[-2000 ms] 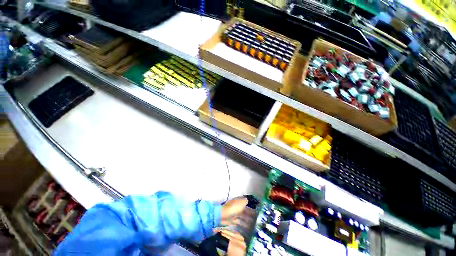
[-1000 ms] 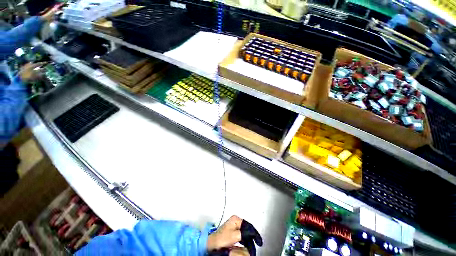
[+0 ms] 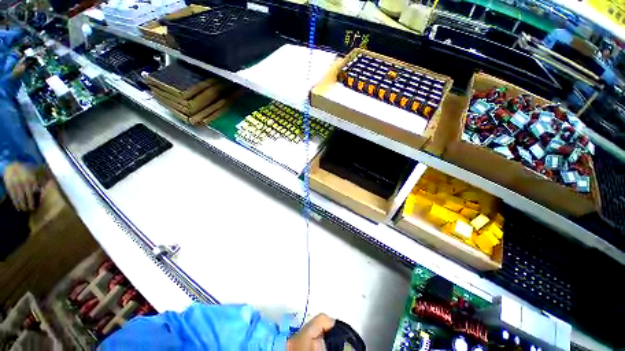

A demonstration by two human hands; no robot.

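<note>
My left hand is at the bottom edge, partly cut off, at the end of a blue sleeve. Black covers or a black part show at its fingers; I cannot tell which, nor whether it holds anything. A thin cord rises from the wrist. The green circuit board lies to its right, apart from it and cut off by the bottom edge. Red-copper wound coils and a white-silver block show on the board. My right hand is not in view.
Pale conveyor with a metal rail and black gridded tray. Shelves behind hold cartons of yellow blocks, orange-black parts and red-and-silver parts. Coil trays stand lower left. Another person's hand is at the left.
My left hand has moved away from the board's edge and lower in the picture. The view has shifted, so the board sits lower and further right, and another person shows at the left.
</note>
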